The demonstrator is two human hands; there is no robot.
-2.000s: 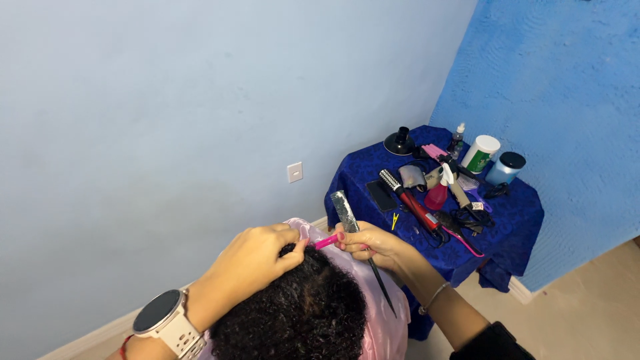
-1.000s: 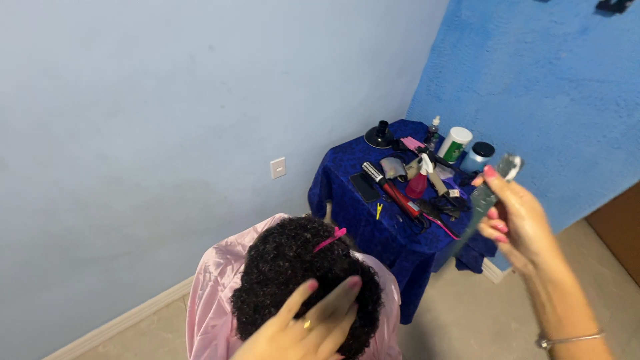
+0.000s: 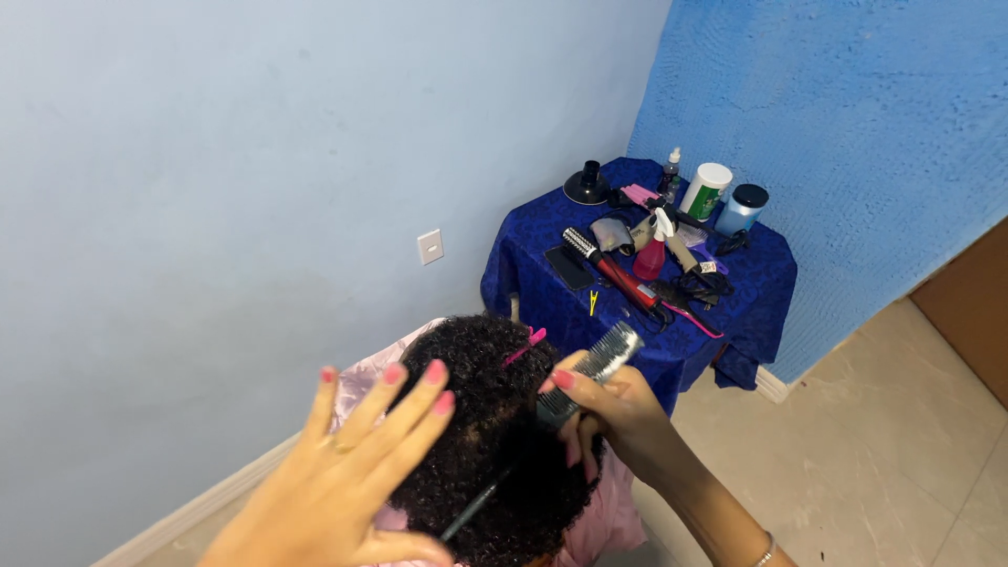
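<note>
My right hand (image 3: 610, 409) grips a dark rat-tail comb (image 3: 602, 358) over the right side of a person's dark curly hair (image 3: 457, 425). The comb's teeth point up and right, and its thin tail runs down and left across the hair. My left hand (image 3: 370, 465), fingers spread and holding nothing, is over the left side of the head; a ring is on one finger. A pink hair clip (image 3: 525, 347) sits in the hair near the front. The person wears a pink satiny cape (image 3: 610, 512), partly hidden behind my hands.
On a table with a blue cloth (image 3: 520, 244) lie a red hot-air brush (image 3: 622, 281), a pink spray bottle (image 3: 652, 256), a phone (image 3: 568, 268), a yellow clip (image 3: 593, 303), a white jar (image 3: 706, 191) and a blue jar (image 3: 742, 209). A pale wall stands at the left.
My hands were together at the pink clip; both have left it, and the clip stays in the hair. My right hand swung out right with the comb, then came back over the head.
</note>
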